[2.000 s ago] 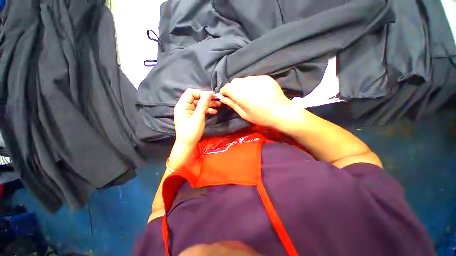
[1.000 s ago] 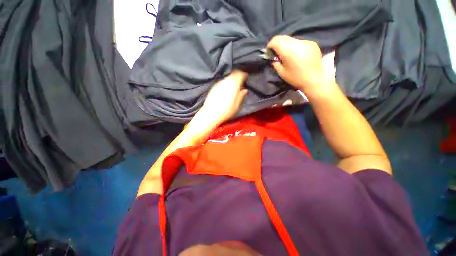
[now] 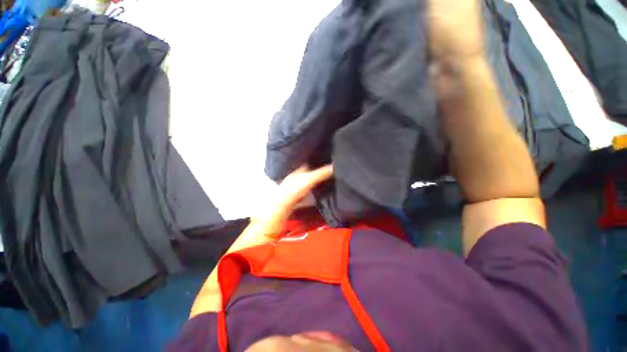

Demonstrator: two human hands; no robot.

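A charcoal skirt [image 3: 385,89] is bunched and partly raised at the table's near edge, with a flap hanging towards the red apron. My left hand [image 3: 302,182] is at its lower left side, with the fingertips at or behind the flap; their hold is unclear. My right hand [image 3: 454,31] is stretched far forward at the top of the skirt. It is blurred and reaches the picture's top edge, so its fingers and any tool in it cannot be made out.
A long pile of grey skirts [image 3: 103,151] hangs over the white table's [image 3: 227,89] left edge. More grey garments [image 3: 543,103] lie right of my right arm, with another dark one [image 3: 584,48] at the far right. A red object [image 3: 614,199] stands at the right edge.
The skirt has moved right and is now gathered up, baring white tabletop on its left. My right hand has moved forward and up. The dark snips-like tool seen in it before is no longer visible.
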